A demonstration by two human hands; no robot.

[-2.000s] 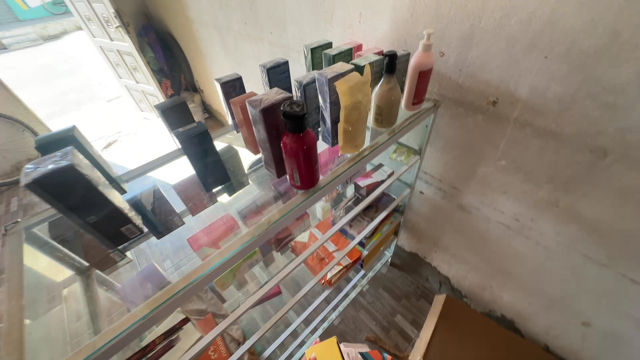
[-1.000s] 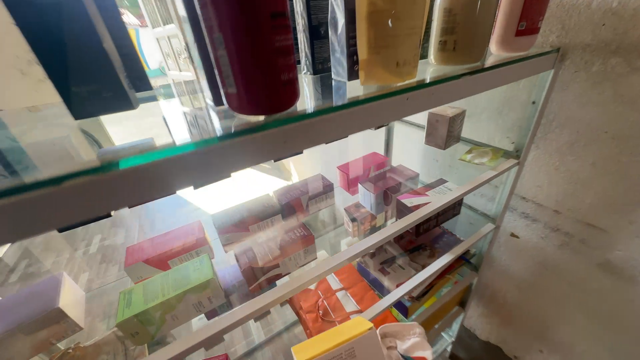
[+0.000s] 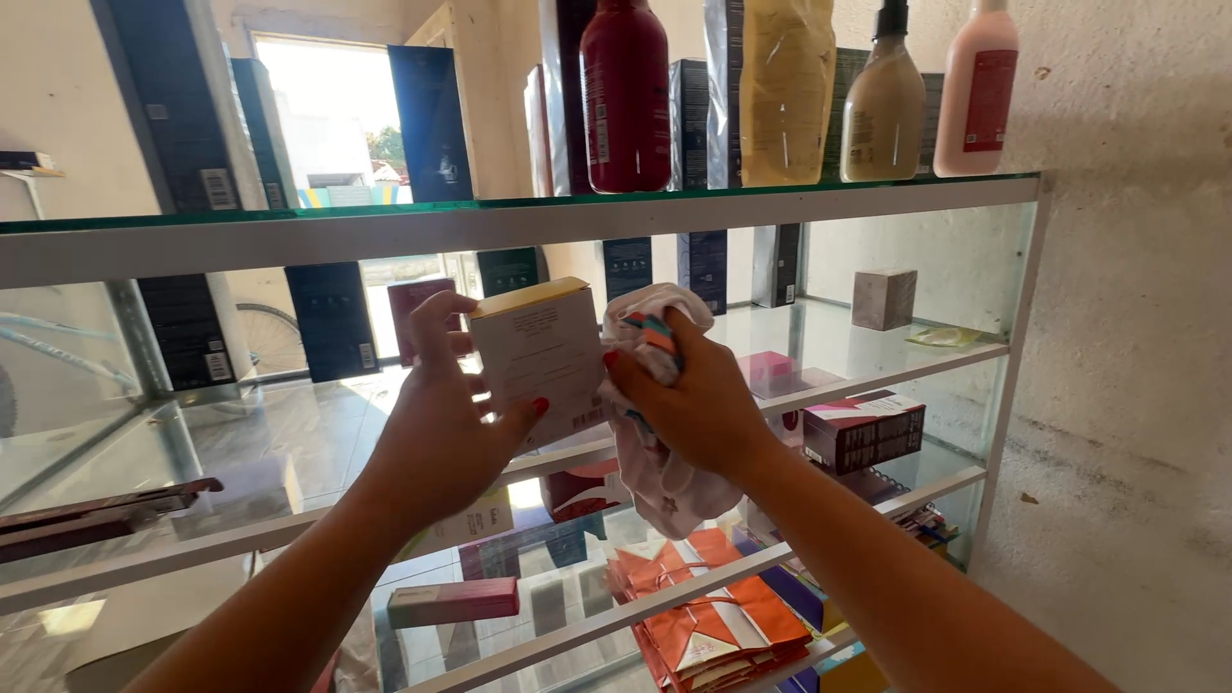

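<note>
My left hand (image 3: pixel 462 395) grips a white cardboard box with a yellow top (image 3: pixel 544 366), thumb across its printed face and fingers behind its left edge. Bunched in my right hand (image 3: pixel 698 395) is a white cloth with a coloured pattern (image 3: pixel 674 481), which hangs down below the fingers. The cloth meets or overlaps the right edge of the box. Both hands are in front of the glass display case, below its top edge (image 3: pixel 539 217).
Above stand a dark red bottle (image 3: pixel 626 96), a beige pump bottle (image 3: pixel 883 115), a pink bottle (image 3: pixel 977 96) and several tall boxes. Inside are a small grey-brown box (image 3: pixel 884 298), a dark red box (image 3: pixel 864 431), a pink carton (image 3: pixel 454 602) and orange paper bags (image 3: pixel 707 611). A wall (image 3: pixel 1126 385) borders the right side.
Both hands have come into view, holding the yellow-topped box and the cloth. A yellow-edged box and a white cloth were at the bottom edge one second ago. The view has shifted.
</note>
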